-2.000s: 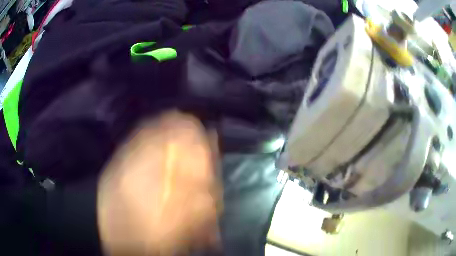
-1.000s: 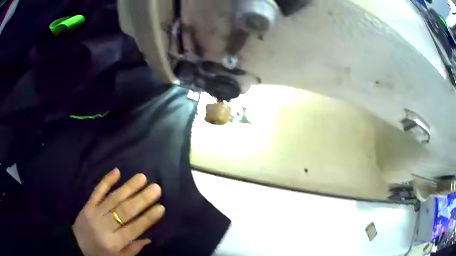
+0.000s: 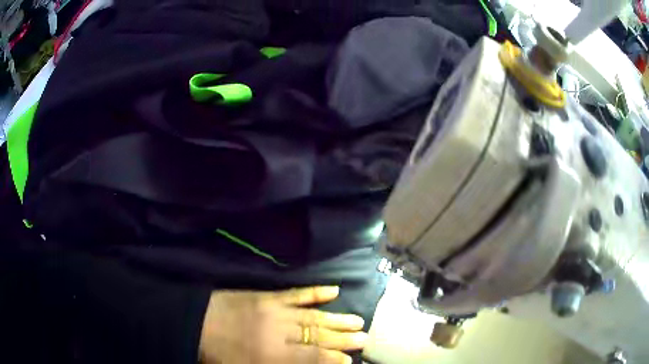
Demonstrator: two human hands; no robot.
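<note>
The dark garment body [image 3: 235, 178] fills the left and middle of the view in loose folds. Bright green trim [image 3: 226, 92] curls on it at the upper left, and a thin green line shows lower down. My left hand [image 3: 285, 328] lies flat on the dark cloth at the bottom centre, palm down, fingers apart and pointing right, with a ring on one finger; the picture's lower edge cuts it off. The cloth's right side reaches the lit needle area under the sewing machine head [image 3: 491, 192]; the machine head hides the needle. My right hand is not in view.
A grey fabric piece [image 3: 391, 67] lies on the garment behind the machine head. A brass-coloured guide post with a yellow ring [image 3: 534, 78] stands on the head. The cream machine bed [image 3: 512, 341] shows at the lower right. Cluttered items fill the upper corners.
The view has swung back from the machine bed to the garment and the head's end. My left hand lies flat on the cloth, as one second ago, its fingers now pointing right towards the machine.
</note>
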